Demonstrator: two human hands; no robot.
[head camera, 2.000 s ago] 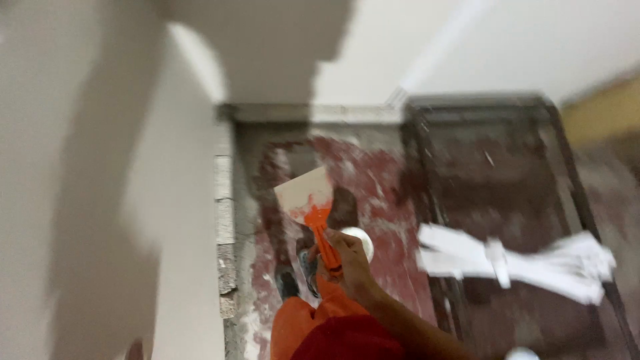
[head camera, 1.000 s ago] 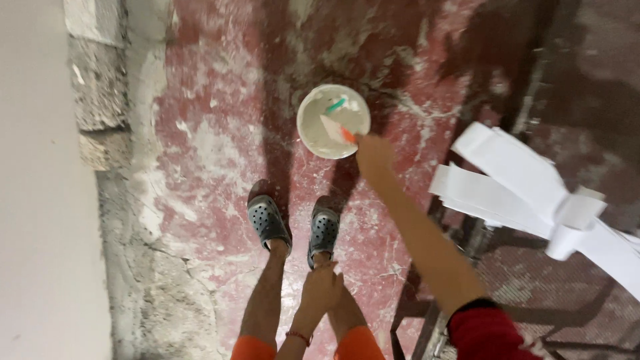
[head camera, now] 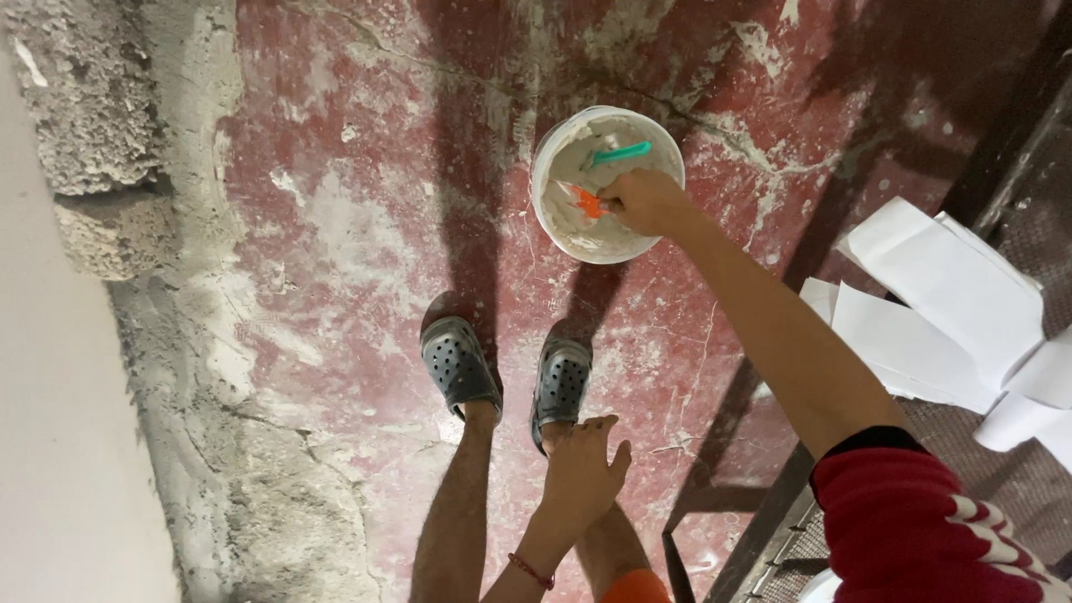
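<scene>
A round white plastic bucket point(head camera: 546, 167) holds pale grey putty-like paste and stands on the floor. My right hand point(head camera: 649, 203) reaches into it, gripping the orange handle of a putty knife point(head camera: 591, 203) whose blade lies in the paste. Beside that hand, a green handle point(head camera: 621, 154) sticks up from the paste. Over my right shin hangs my left hand point(head camera: 584, 469), fingers apart and holding nothing, with a thin red bracelet on the wrist.
Dark clogs point(head camera: 456, 360) are on my feet on the worn red floor point(head camera: 352, 276). Bundled white sheets point(head camera: 946, 293) lie on a dark mesh-topped frame point(head camera: 1013, 502) at right. Rough blocks point(head camera: 92, 100) line the pale wall point(head camera: 59, 419) at left.
The putty knife was raised above the floor two seconds ago; now its blade is in the bucket's paste. The view has tilted down strongly. The left hand has come into view.
</scene>
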